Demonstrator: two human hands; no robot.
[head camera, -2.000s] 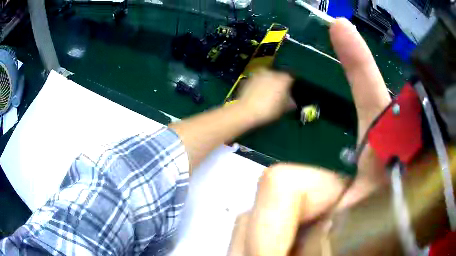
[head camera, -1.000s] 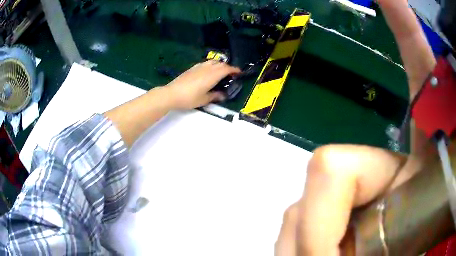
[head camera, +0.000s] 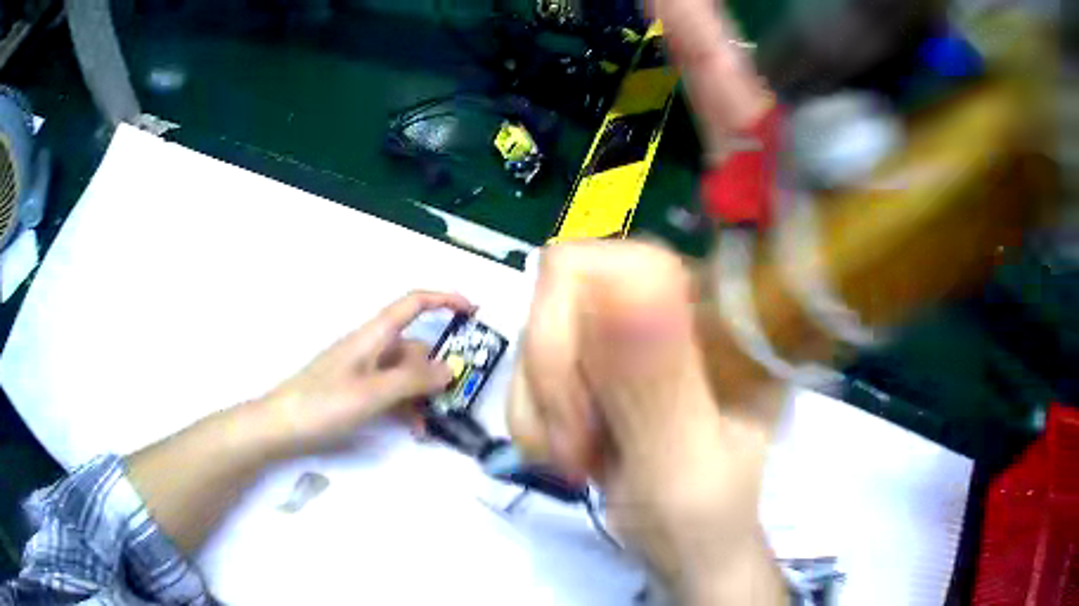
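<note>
My left hand (head camera: 367, 373) holds an open black power adapter (head camera: 471, 359) over the white sheet. Its board shows small parts, a yellow one and a blue one. A dark cord end (head camera: 467, 436) lies just below it. My right hand (head camera: 639, 367) is wrapped around the amber glue gun (head camera: 899, 225), with one finger stretched up beside the red piece (head camera: 743, 178). White ties circle the barrel. The gun is blurred. Its nozzle tip cannot be made out clearly.
The white sheet (head camera: 296, 266) lies under my hands. Beyond it are the dark green bench (head camera: 272, 107), an adapter with a yellow part (head camera: 516, 144) and a yellow-black striped bar (head camera: 615, 166). A fan (head camera: 14, 178) is at the left edge, a red basket (head camera: 1029, 521) at lower right.
My left hand has come back from the dark units on the bench to over the sheet, now with the open adapter. My right hand and the glue gun have moved left in view, closer to it.
</note>
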